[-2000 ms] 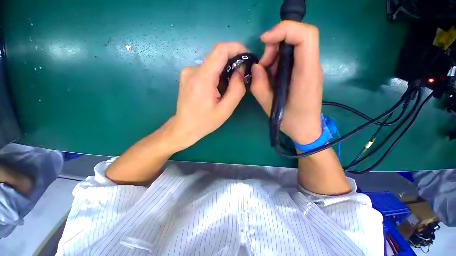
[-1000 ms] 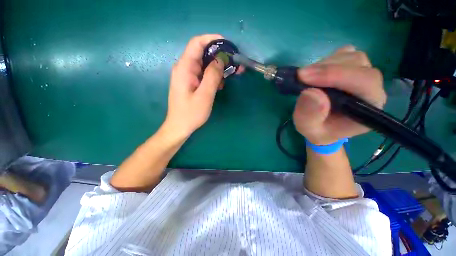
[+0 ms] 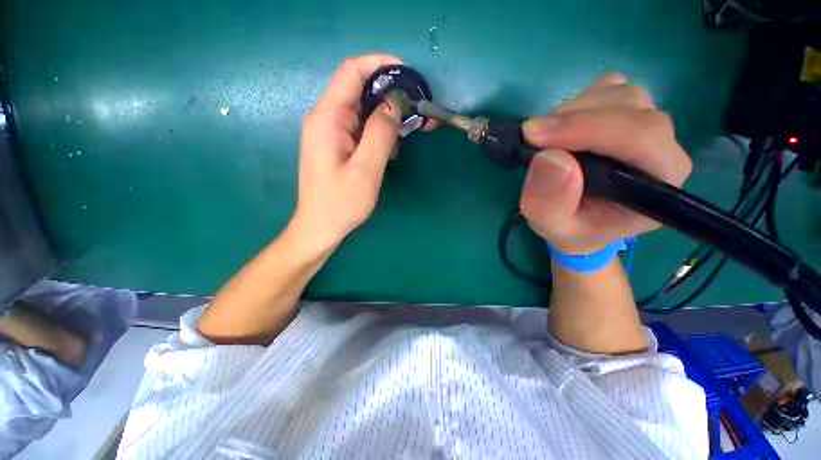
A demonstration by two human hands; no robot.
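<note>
My left hand (image 3: 338,162) holds a round black disc (image 3: 416,83) with silver-white spots, the thumb over its face and the fingers behind it. My right hand (image 3: 603,166) grips the thick black handle of a soldering iron (image 3: 666,202). The iron's metal tip points left and meets the right part of the disc. Whether it touches the disc or only overlaps it cannot be told. The thumb hides part of the disc's face. A blue wrist strap (image 3: 590,259) is around my right wrist.
The green bench top (image 3: 180,198) lies under both hands. Black cables (image 3: 765,193) run at the right, by a black box (image 3: 774,99) with a red light. Another person's arm (image 3: 45,332) shows at the lower left. Blue bins (image 3: 720,359) stand at the lower right below the bench edge.
From two seconds ago, the iron has swung from upright to pointing left at the disc, and my right fingertips have left the disc. My left hand has shifted slightly left and up.
</note>
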